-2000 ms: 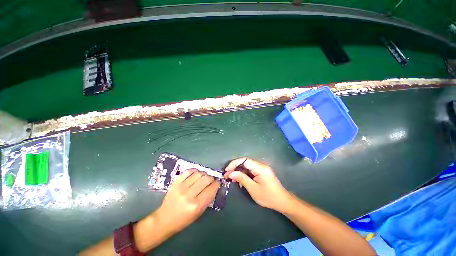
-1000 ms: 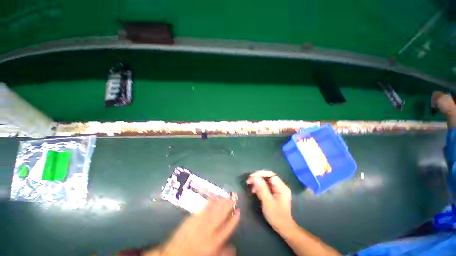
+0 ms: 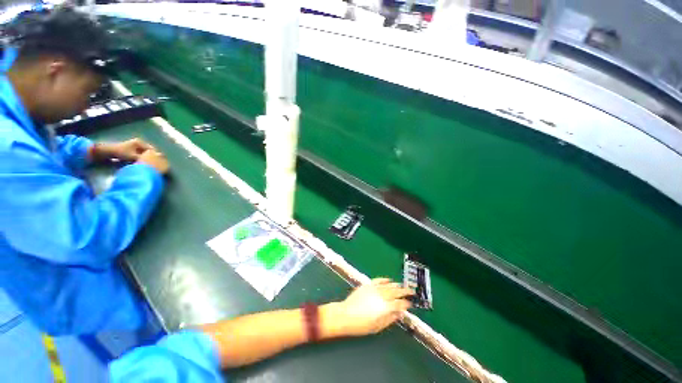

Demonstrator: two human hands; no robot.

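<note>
My left hand (image 3: 378, 305), with a dark red band at the wrist, reaches over the worn bench edge. Its fingertips are at the near side of a half-assembled phone unit (image 3: 419, 284) on the green belt. The unit lies flat with white and black internals up. Whether the fingers grip it or only touch it cannot be told. My right hand is not in view.
A second phone unit (image 3: 347, 223) lies farther up the belt (image 3: 478, 288). A clear bag (image 3: 273, 280) with green pieces lies on the bench. A white post (image 3: 281, 157) stands at the bench edge. A person in blue (image 3: 67, 202) sits at the left, near a dark tray (image 3: 112, 114).
The view has swung left. My left hand has moved from the unit on the bench to a unit on the belt. My right hand and the blue bin have left the picture.
</note>
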